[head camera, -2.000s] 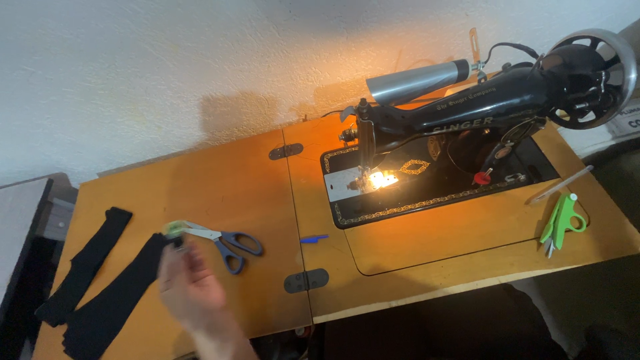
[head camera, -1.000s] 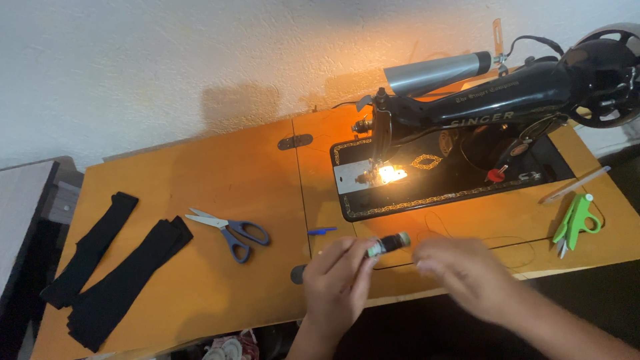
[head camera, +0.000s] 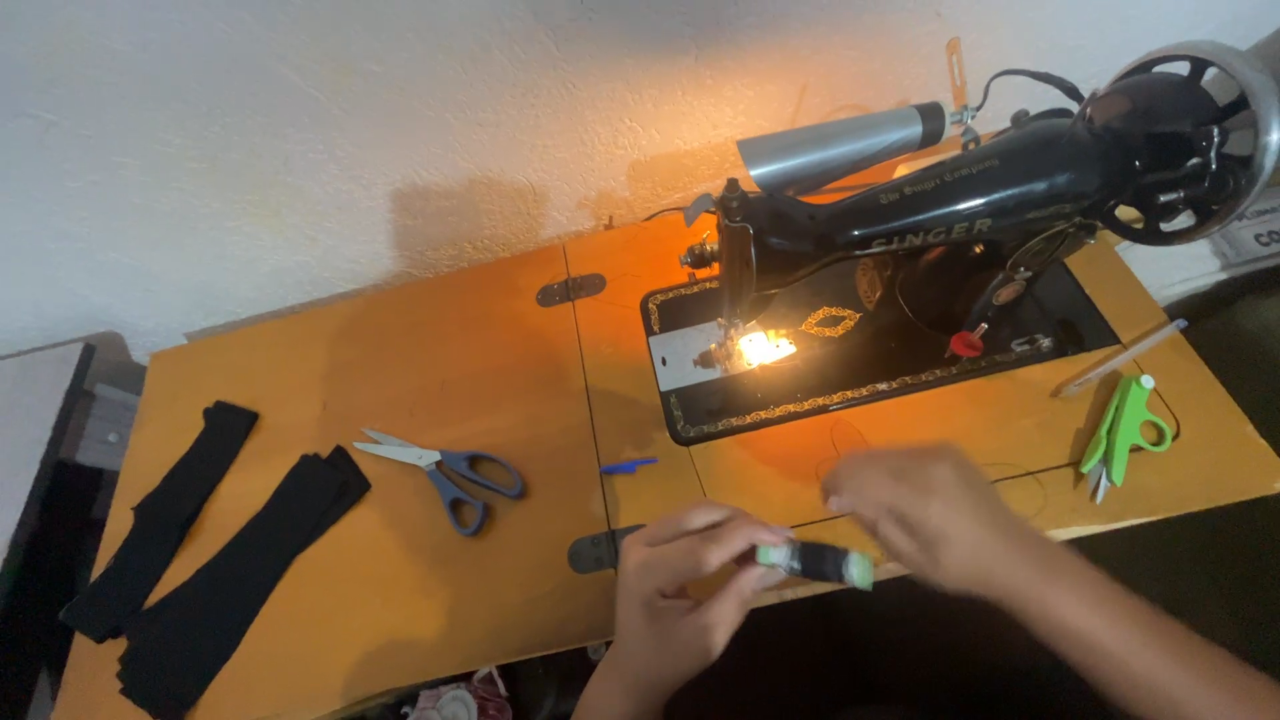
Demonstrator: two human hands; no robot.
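In my left hand [head camera: 690,580], near the table's front edge, is a small spool of black thread [head camera: 820,563] with pale green ends, pinched by one end. Just to the right is my right hand [head camera: 925,510], blurred, its fingers curled; whether they hold a thread end cannot be seen. Loops of thin dark thread lie on the wood around it. Behind both hands stands a black Singer sewing machine [head camera: 900,220], its lamp lighting the needle area. Scissors with blue-grey handles [head camera: 450,475] lie partly spread to the left of my left hand.
Black fabric strips [head camera: 240,580] lie in two groups on the wooden table [head camera: 480,380] at the left. A blue pen cap [head camera: 628,466] is beside the table joint. Green thread snips [head camera: 1125,435] and a clear pen-like stick [head camera: 1120,358] lie at the right. A wall runs behind.
Two seconds ago one hand was beside the scissors at the left; now both hands are in front of the machine. Since one second ago the spool has stayed in my left hand.
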